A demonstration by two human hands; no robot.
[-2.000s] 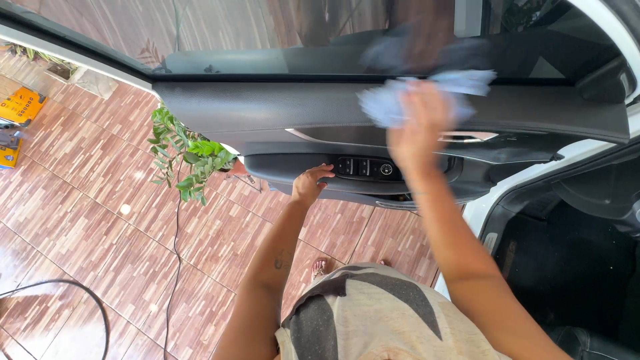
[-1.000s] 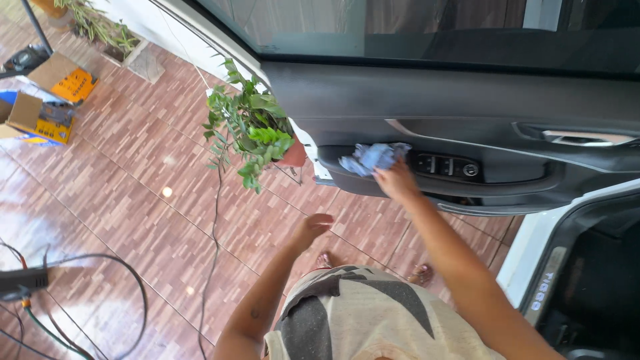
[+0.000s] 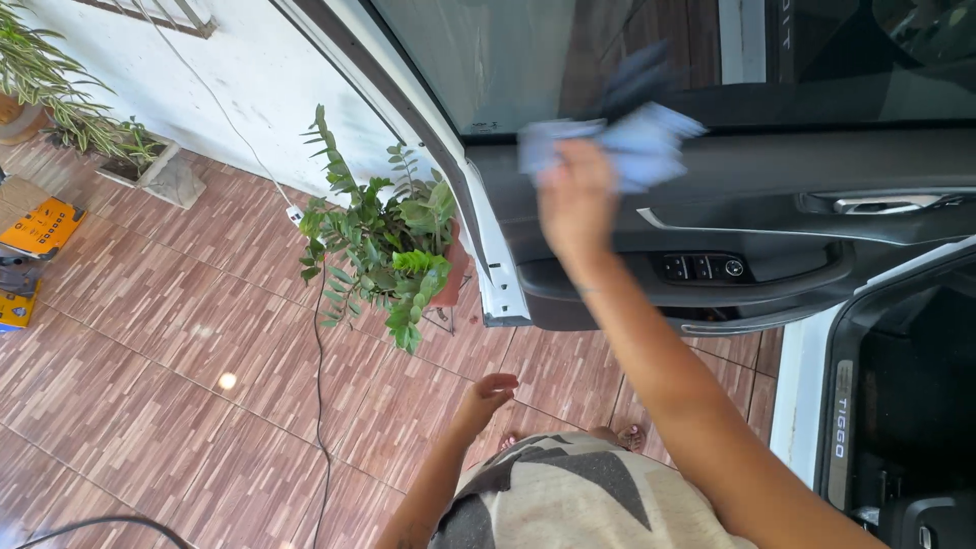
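Observation:
My right hand point(image 3: 579, 202) grips a light blue cloth point(image 3: 646, 149), blurred by motion, against the upper part of the black car door panel point(image 3: 762, 164), just under the window glass point(image 3: 503, 69). Below and to the right of that hand sit the window switches point(image 3: 703, 268) on the armrest, and farther right the chrome inner door handle point(image 3: 888, 203). My left hand point(image 3: 489, 400) hangs in front of my body over the tiled floor, fingers slightly curled and apart, holding nothing.
A potted plant point(image 3: 381, 244) stands at the door's edge beside the white wall point(image 3: 290, 99). A thin cable point(image 3: 320, 396) runs over the floor tiles from a socket block point(image 3: 294, 214). Boxes point(image 3: 42, 227) and a planter point(image 3: 164, 171) lie at left. The car's door sill point(image 3: 841, 435) is at right.
My left hand has left the switch area of the armrest, where it was two seconds ago. Since one second ago, the right hand has moved the cloth from the armrest up to below the window.

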